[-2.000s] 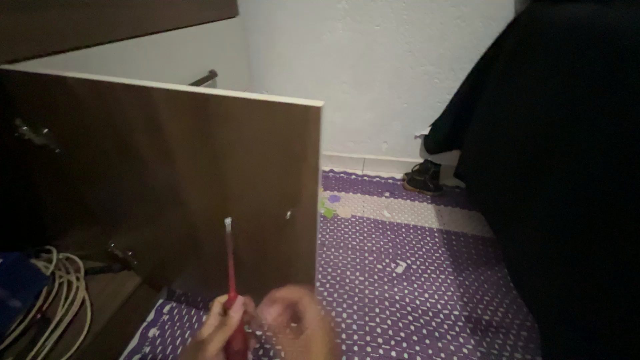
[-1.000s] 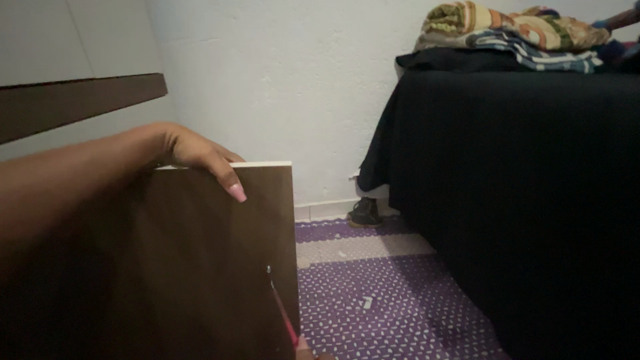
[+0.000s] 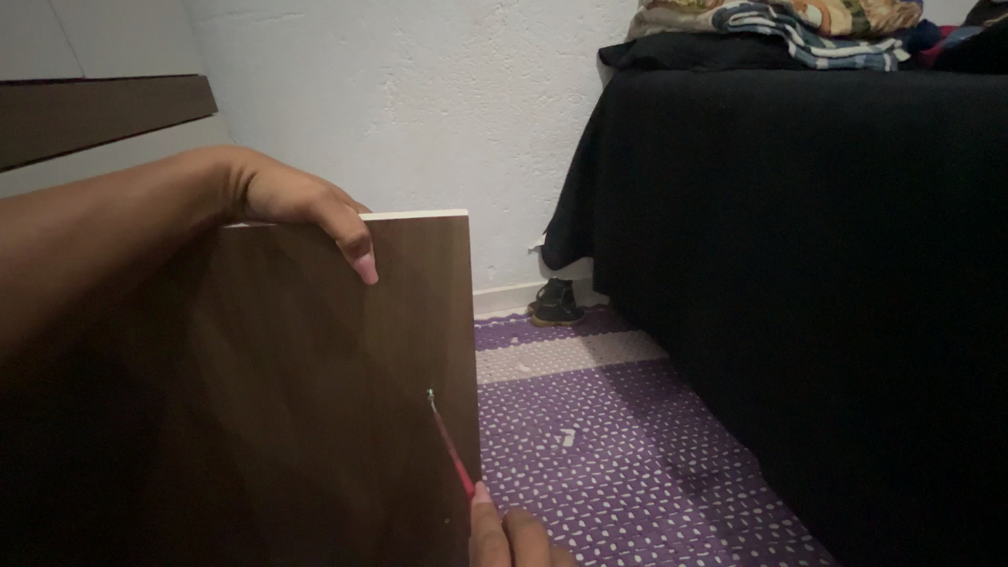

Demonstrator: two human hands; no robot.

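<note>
My left hand (image 3: 303,201) hooks over the top edge of a dark brown wooden cabinet door (image 3: 315,354), its thumb on the near face and its other fingers hidden behind. Low in the view, my right hand (image 3: 512,531) holds a red-shafted screwdriver (image 3: 455,457), whose handle is hidden in the hand. The screwdriver's metal tip meets a small screw or hole (image 3: 431,392) near the door's right edge; which of the two cannot be told. A smaller pale mark sits lower on the same face.
Right of the door lies a purple and white patterned rug (image 3: 575,472) with a small white scrap (image 3: 568,437). A dark boot (image 3: 557,303) stands by the white wall (image 3: 394,102). A bed or table under a black cloth (image 3: 787,197) fills the right, with folded blankets (image 3: 819,31) on top.
Two seconds ago both hands were together low in front of the door, one with the screwdriver. Since then my left hand has taken hold of the top edge and the tip has met the door.
</note>
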